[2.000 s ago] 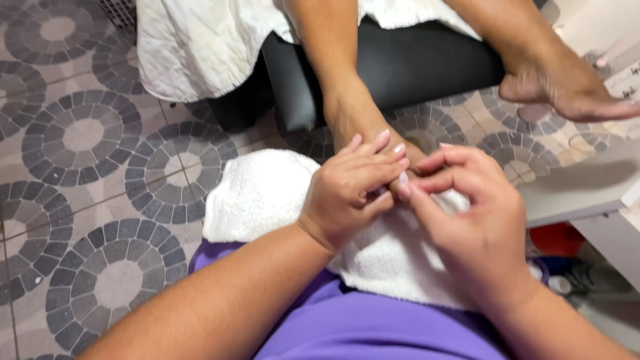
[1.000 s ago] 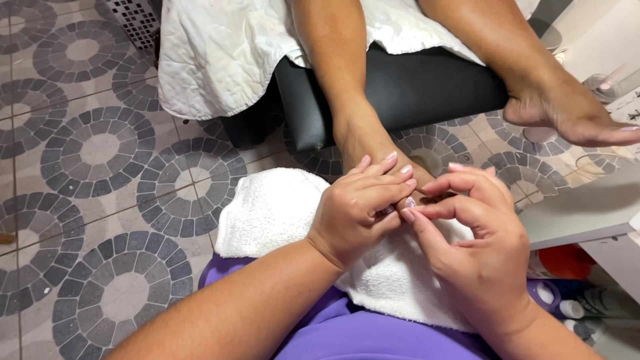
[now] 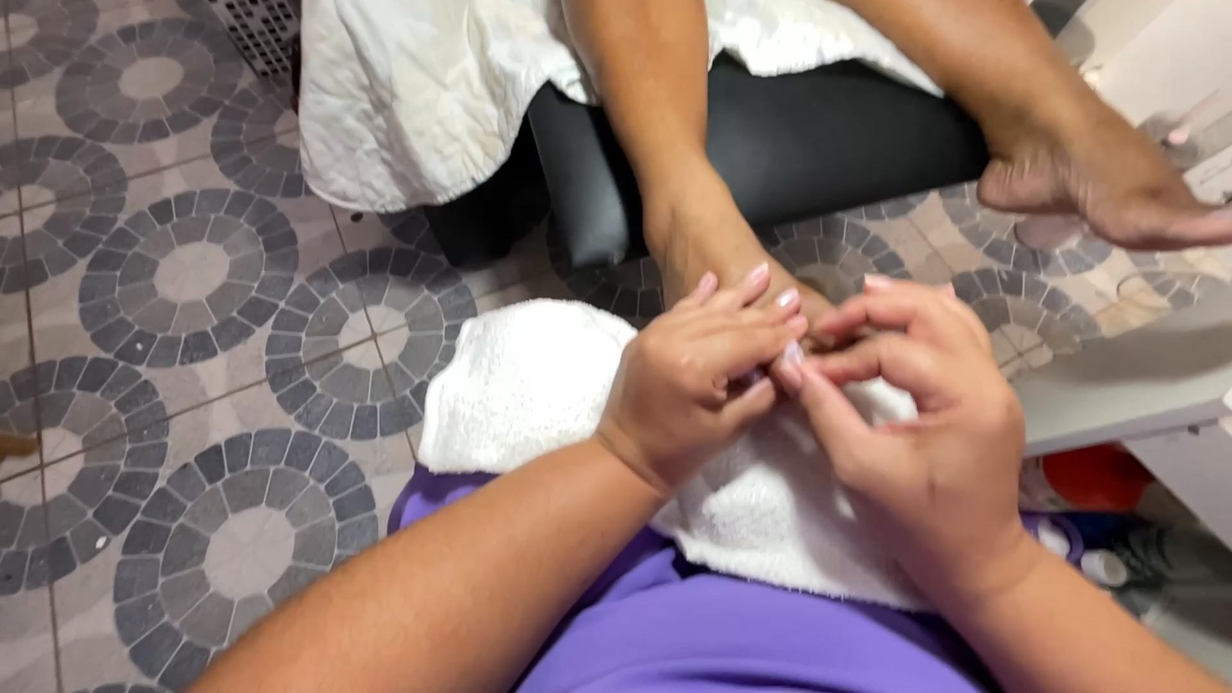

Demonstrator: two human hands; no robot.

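Observation:
A person's foot [image 3: 712,231] reaches down from a black padded rest to a white terry towel [image 3: 539,385] on my purple-clad lap. Across the toe end of that foot lies my left hand [image 3: 703,366], its fingers closed around the toes. From the other side, my right hand [image 3: 924,395] meets it, thumb and index finger pinched at a toe by my left fingertips. Most of the toes are hidden by my hands. Whether something small sits in the right-hand pinch cannot be told.
The person's other foot [image 3: 1088,183] extends past the black padded leg rest [image 3: 828,135], which a white cloth [image 3: 414,96] partly covers. A pale shelf edge [image 3: 1126,375] stands at right, with bottles and a red item [image 3: 1097,476] below. A perforated basket [image 3: 260,34] is at upper left.
My right hand's fingers have shifted slightly around the toe. My left hand stays on the foot.

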